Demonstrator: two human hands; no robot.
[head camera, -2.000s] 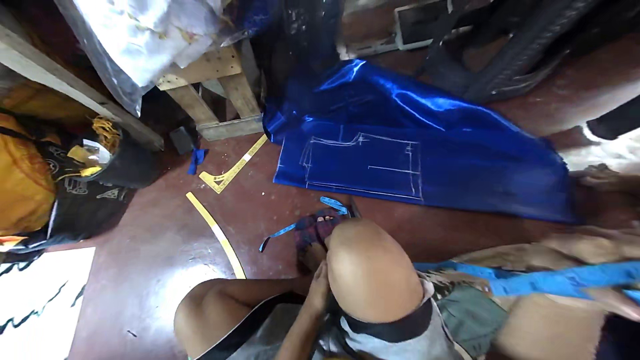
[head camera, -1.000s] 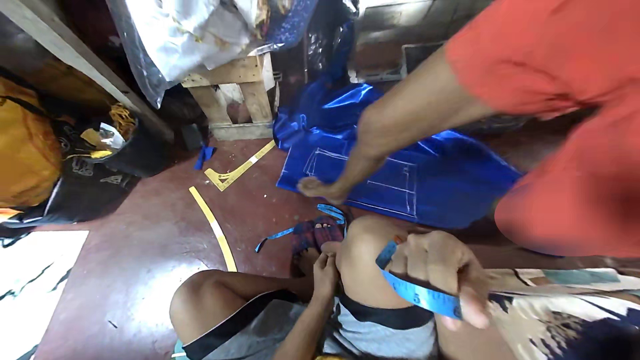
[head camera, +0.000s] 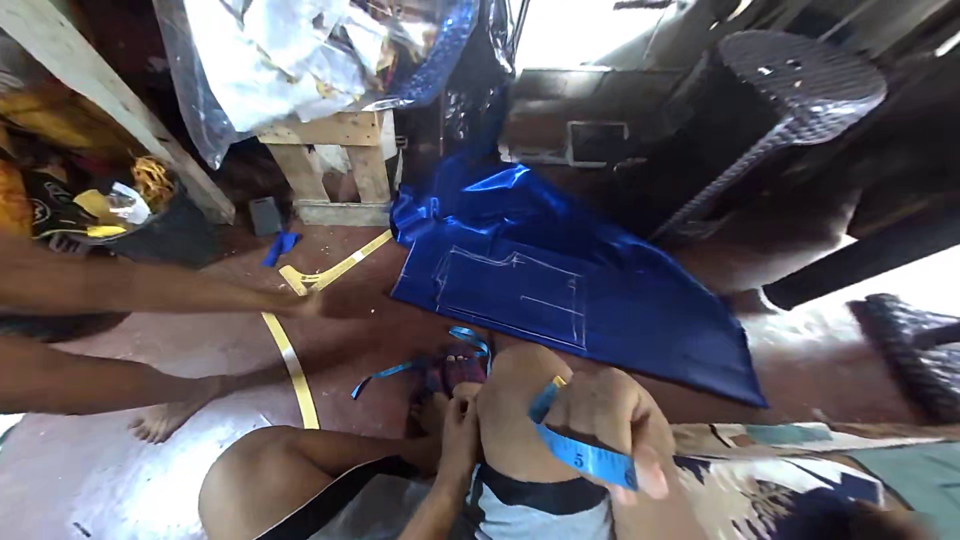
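Note:
My right hand (head camera: 611, 420) is closed on a blue measuring tape (head camera: 581, 452), whose numbered end hangs in a curve beside my knee. My left hand (head camera: 459, 427) rests low between my legs near my sandalled foot; whether it holds anything is unclear. Around that foot lies another visible stretch of blue tape (head camera: 469, 337), with a loose end on the floor. Beyond my knees, shiny blue fabric (head camera: 652, 315) is spread on the floor, with a garment-piece outline drawn on it in white lines. Left of the fabric are a yellow angled ruler (head camera: 349, 270) and a yellow curved ruler (head camera: 296, 367).
A person's bare arm or leg reaches in from the left to the angled ruler, with a bare foot (head camera: 161, 420) below. A dark bucket (head camera: 176, 232), a blue scrap (head camera: 281, 247), a wooden crate (head camera: 337, 214) under plastic bags, and a dark metal pedal-like part (head camera: 802, 67) surround the floor.
The person in red who leaned over the blue fabric is gone from there; bare limbs now show at the left. My right hand still holds the tape.

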